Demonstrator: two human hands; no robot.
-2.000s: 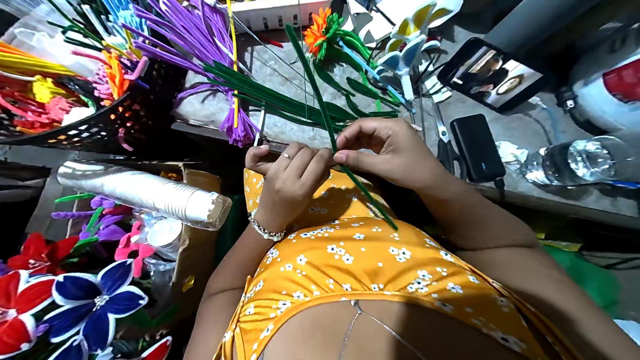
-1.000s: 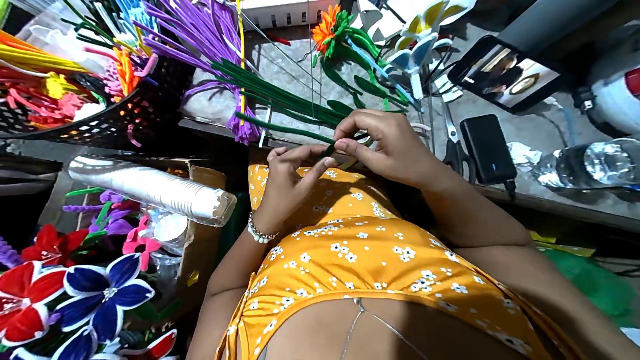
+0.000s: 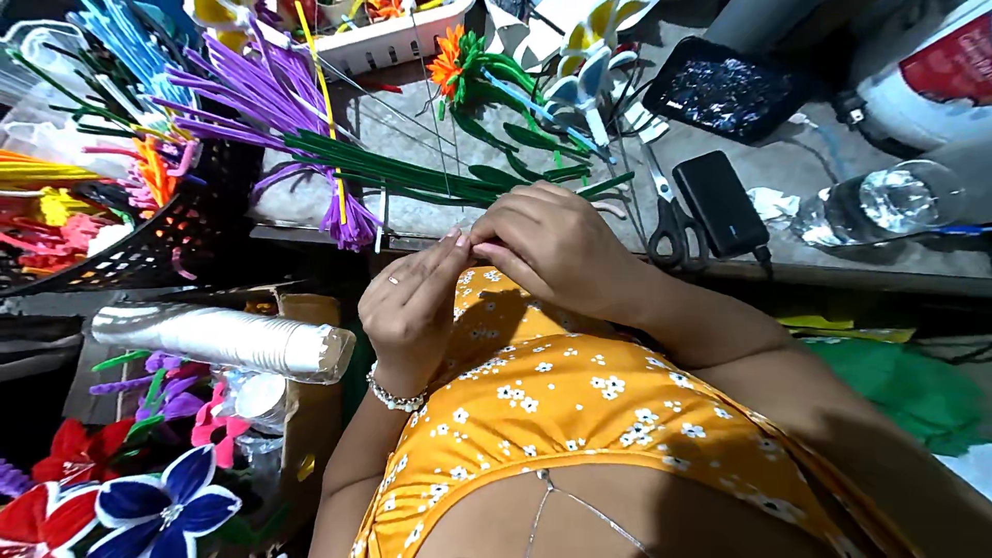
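My left hand and my right hand meet at the fingertips above my lap. What lies between the fingers is hidden; no stem shows clearly there. Just beyond them, on the grey worktop, lies a bundle of dark green pipe cleaners, its right part near my right hand's knuckles. Green pipe-cleaner leaves and an orange pipe-cleaner flower lie farther back. A purple pipe-cleaner bundle is at the back left. Scissors with black handles lie right of my right hand.
A black power bank, a phone and a clear bottle occupy the right side. At left stand a black basket of pipe cleaners, stacked plastic cups and a blue flower with white edging. The worktop edge runs beyond my lap.
Two seconds ago a long green pipe cleaner stuck out from my fingers, and one second ago it was bent to the left; now it no longer shows. The phone's picture has changed.
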